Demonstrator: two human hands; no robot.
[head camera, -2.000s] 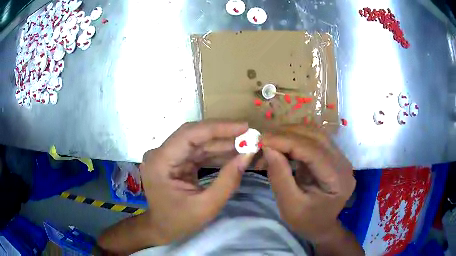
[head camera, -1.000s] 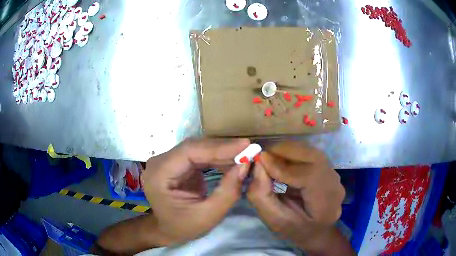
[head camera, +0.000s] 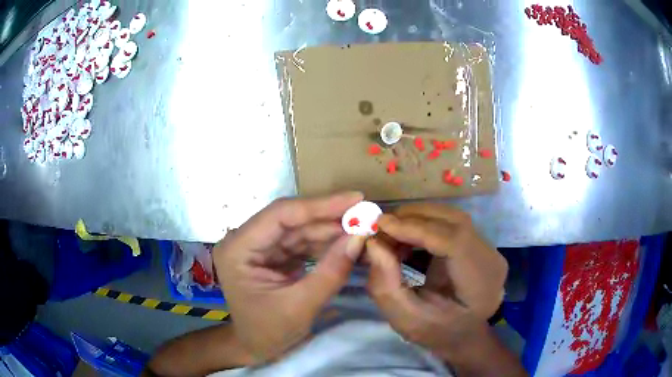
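Note:
My left hand holds a white disc between its fingertips, just in front of the cardboard pad's near edge. The disc's face is turned up, with one red piece near its left side. My right hand pinches a second red piece at the disc's lower right edge; whether it is seated cannot be told. The glue cup stands on the cardboard pad with a thin applicator stick resting in it. Several loose red pieces lie right of and below the cup.
A large disc pile covers the table's left. Two discs lie beyond the pad. A red piece pile is at far right, with several set-aside discs below it. A blue crate with red pieces is below the table edge.
The disc was tilted nearly edge-on a second ago and now faces up again. Both hands stay together around it, slightly lower than two seconds ago.

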